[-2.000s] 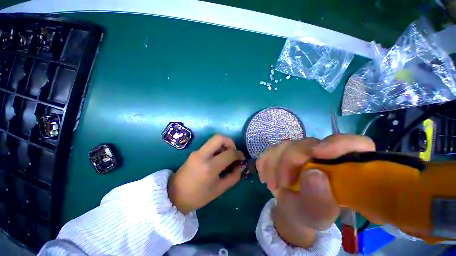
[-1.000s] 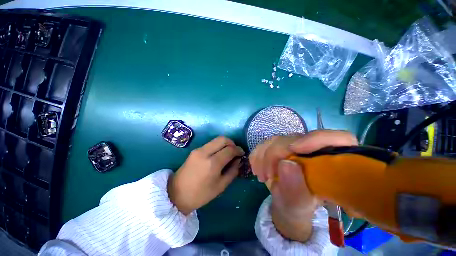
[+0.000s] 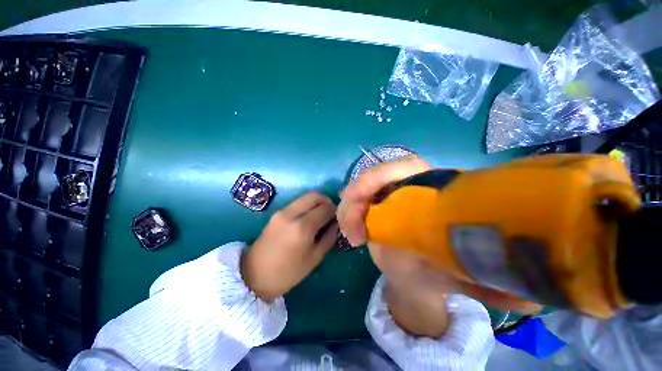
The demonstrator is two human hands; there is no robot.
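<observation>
My left hand (image 3: 287, 246) pinches a small dark device housing (image 3: 344, 242) on the green bench, mostly hidden by the fingers. My right hand (image 3: 399, 275) grips the large orange electric screwdriver (image 3: 508, 217), its nose end over the housing. The bit is hidden. A thin pointed metal tool, perhaps tweezers (image 3: 370, 153), sticks out above the right hand, over the round silver-grey dotted plate (image 3: 399, 152), which the hand and driver partly cover. Two more squarish housings lie left of my left hand, one nearer (image 3: 253, 191) and one farther (image 3: 152, 228).
A black blister tray (image 3: 109, 145) with some units stands at left. Small white specks (image 3: 381, 112) lie beside a clear bag (image 3: 439, 80). A larger crumpled bag (image 3: 573, 94) is at right. A blue item (image 3: 533, 338) lies lower right. A white edge (image 3: 290, 16) runs behind.
The screwdriver has swung left and upward in view, showing more of its rear end. The thin tool's tip has moved left, over the plate. My left hand still holds the housing.
</observation>
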